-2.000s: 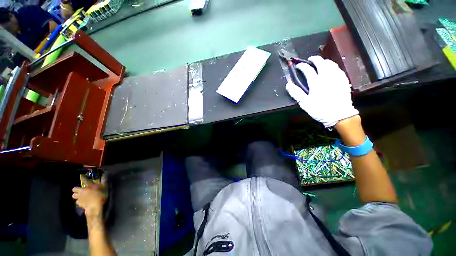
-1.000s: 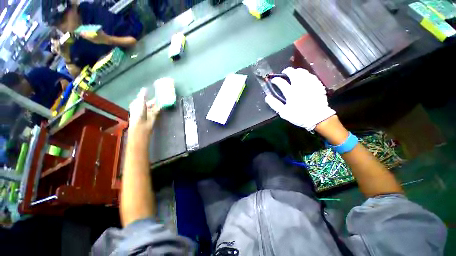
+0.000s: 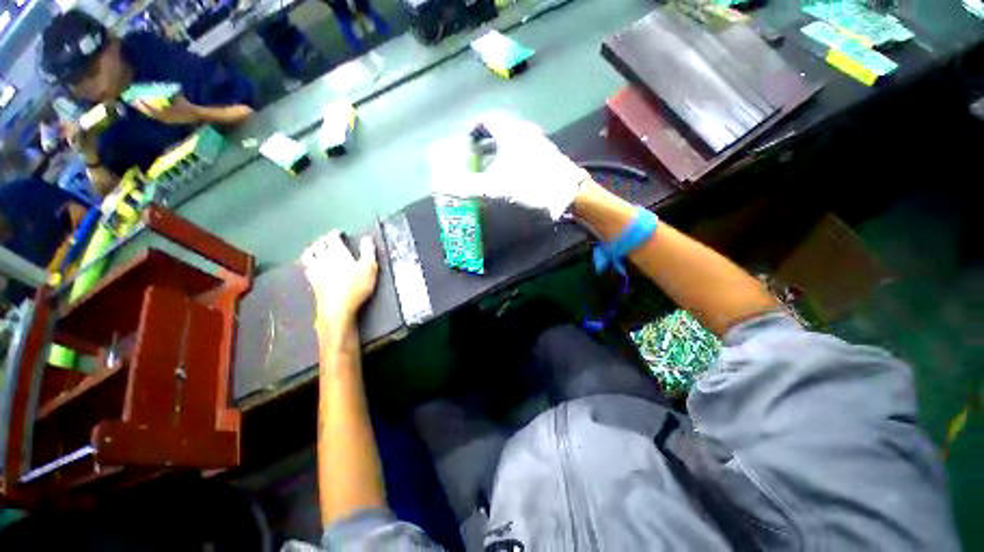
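Note:
My right hand (image 3: 523,167), in a white glove with a blue wrist band, is raised over the mat's far edge. It grips the upper part of a printed circuit board (image 3: 462,235), green speckled side showing; its top is blurred and partly hidden by the glove. My bare left hand (image 3: 341,280) rests on the dark mat (image 3: 286,334), left of the shiny tape, fingers apart and empty. A dark curved thing (image 3: 620,168) shows beside the right wrist; I cannot tell whether it is the side cutters.
A red rack (image 3: 178,377) stands at the left. A slotted slab (image 3: 707,81) leans on a red-brown support (image 3: 653,135) at the right. Boards (image 3: 339,129) lie on the green conveyor (image 3: 415,108). A scrap box with slivers (image 3: 678,350) is below the bench. A person (image 3: 135,102) works opposite.
My right hand has moved left and now grips the board, its green side showing. My left hand has come down onto the mat without the pale blurred item seen at it before.

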